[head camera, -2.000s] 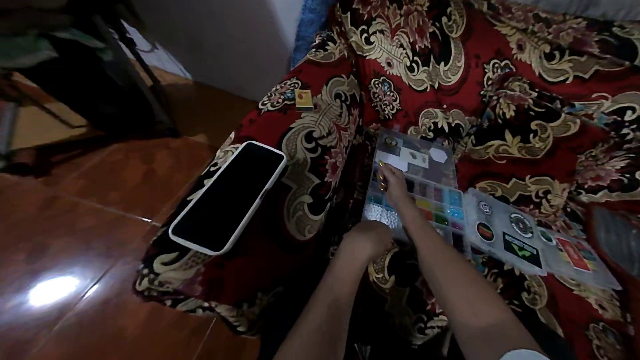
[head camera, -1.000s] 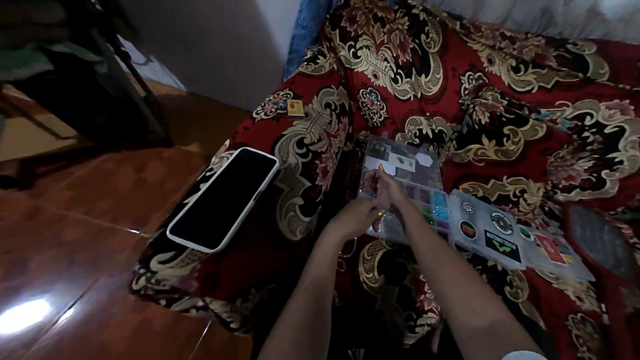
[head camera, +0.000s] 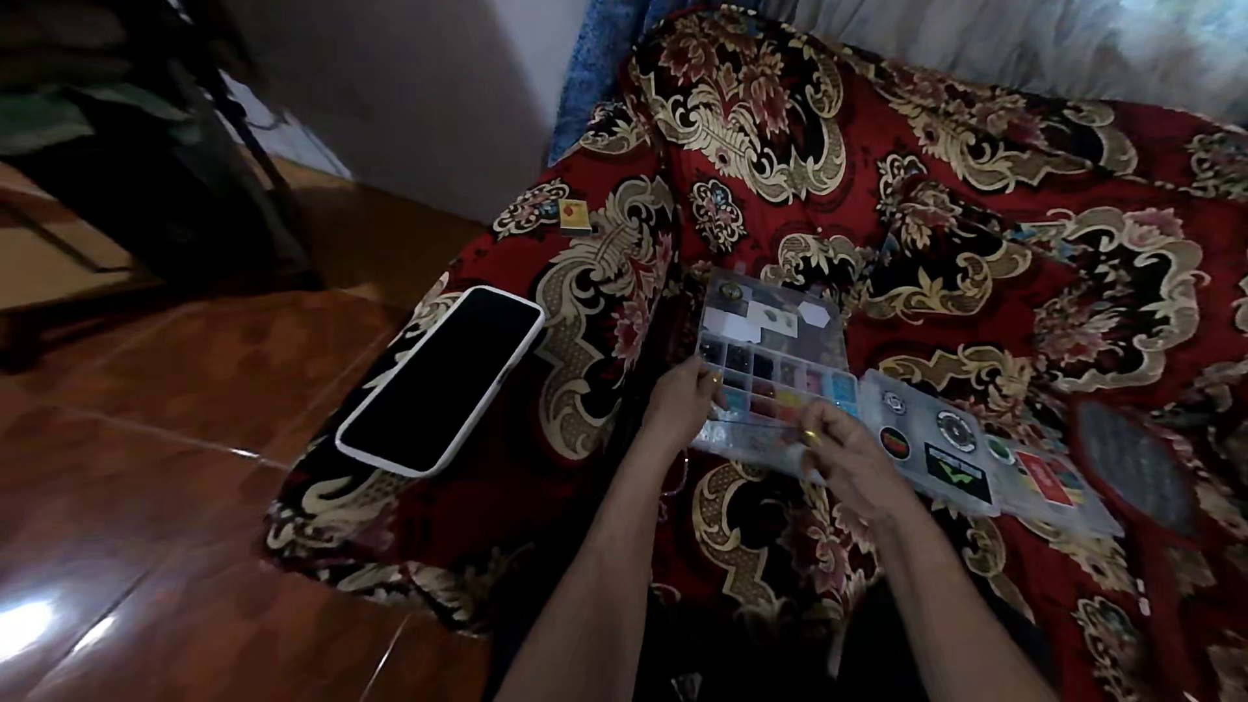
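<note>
A clear plastic compartment box (head camera: 765, 375) lies with its lid raised on the patterned sofa cover, small coloured items in its sections. Over its left front part is my left hand (head camera: 682, 405), fingertips pinched on a thin dark strand (head camera: 751, 422). The strand runs across to my right hand (head camera: 843, 453), which pinches the other end at the box's front right. A ring shows on each hand. Beaded loops (head camera: 678, 476) hang below my left wrist; whether worn or held, I cannot tell.
A white-edged smartphone (head camera: 439, 380) lies on the sofa arm, near a small yellow box (head camera: 574, 214). Right of the compartment box are stickered plastic cases (head camera: 931, 444) and a red-framed, paddle-like object (head camera: 1136, 468). Tiled floor (head camera: 146, 409) lies at left.
My hands were close together over the box a second ago; now they are apart, with the thin strand visible between them.
</note>
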